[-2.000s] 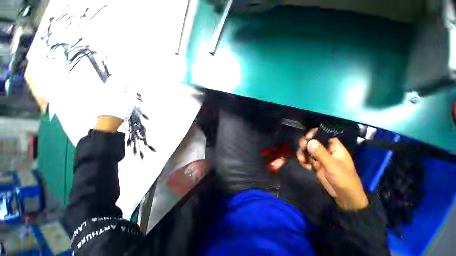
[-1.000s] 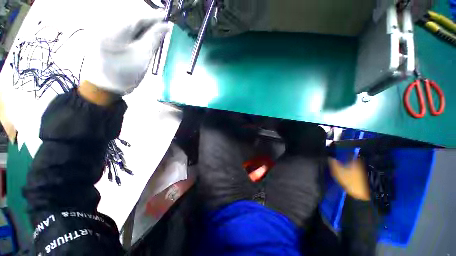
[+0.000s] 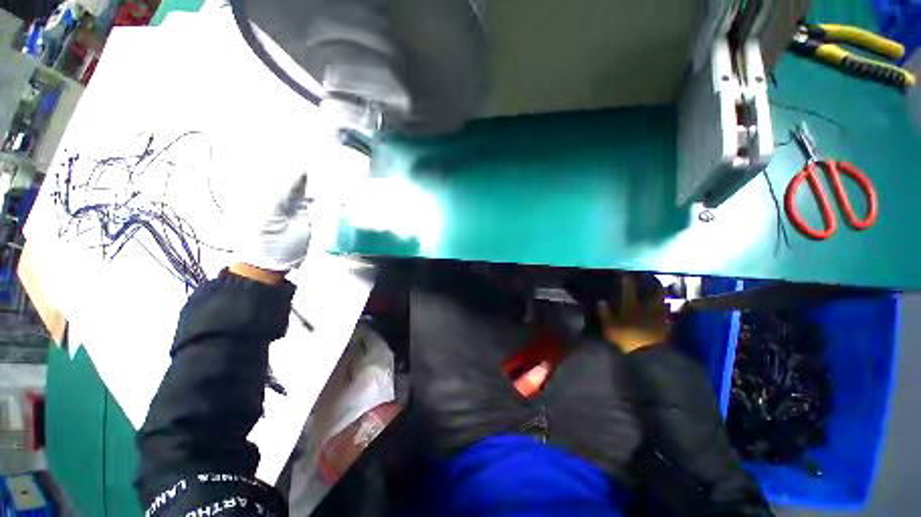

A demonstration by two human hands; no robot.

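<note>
The winding head [image 3: 429, 61] is a dark, blurred round disc at the top; its prongs do not show clearly. A dark curved cable [image 3: 278, 63] runs along its left side. My left hand [image 3: 278, 232], in a white glove, is below and left of the disc over the white surface. Its fingers blend into the white, so its grip is hidden. My right hand [image 3: 634, 318], bare and blurred, is over my knee under the bench edge, fingers apart, with nothing visible in it. Loose black cables [image 3: 136, 212] lie in a bunch at left.
The grey tying head [image 3: 719, 151] stands on the green bench [image 3: 545, 192]. Red-handled scissors [image 3: 830, 197], yellow-black pliers [image 3: 858, 53] and thin dark strands are right of it. A blue bin [image 3: 858, 404] of black pieces is at lower right. A few plug ends lie near my left sleeve.
The disc and its prongs, distinct before, are now blurred. My left hand has moved down from beside the prongs. My right hand has moved from near the bin to my knee. The view has shifted.
</note>
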